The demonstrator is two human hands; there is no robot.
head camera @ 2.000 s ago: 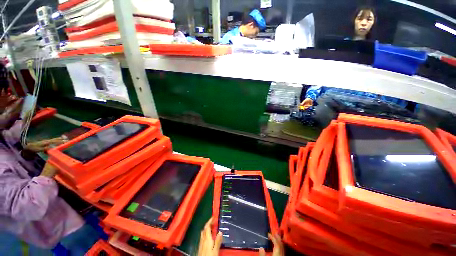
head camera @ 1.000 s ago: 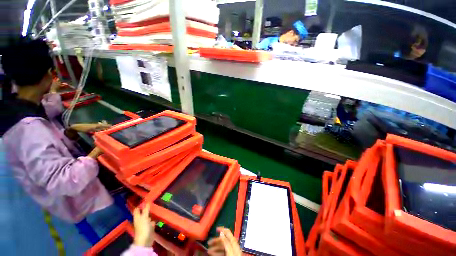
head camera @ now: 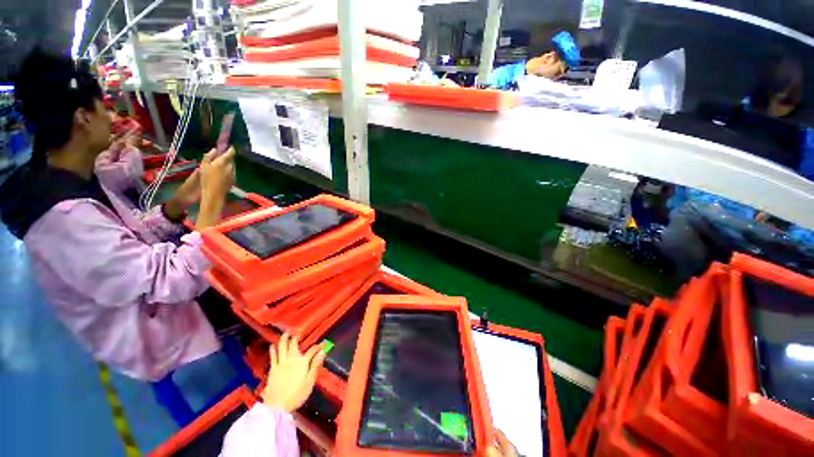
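Observation:
A foam tray (head camera: 363,357) with a dark tablet (head camera: 418,379) showing a green square is in front of me, overlapping a tray whose tablet has a white screen (head camera: 513,384). My right hand (head camera: 502,444), mostly cut off by the bottom edge, grips the dark tablet's tray at its lower right side. My left hand (head camera: 290,375) has its fingers spread on the left edge of the pile, beside another dark tablet (head camera: 344,353) with a green patch. A small dark stub (head camera: 484,319) stands at the white-screen tablet's top edge.
A leaning tray stack (head camera: 294,268) stands at the left, beside a person in a pink smock (head camera: 125,268). A larger pile of tilted trays (head camera: 660,384) is at the right. A white shelf (head camera: 571,120) on a post (head camera: 354,107) runs above the green bench.
The tray with the dark tablet has moved from the left pile rightward, partly over the white-screen tablet. My right hand has taken hold of it. The neighbour's hands have risen. The view has shifted left.

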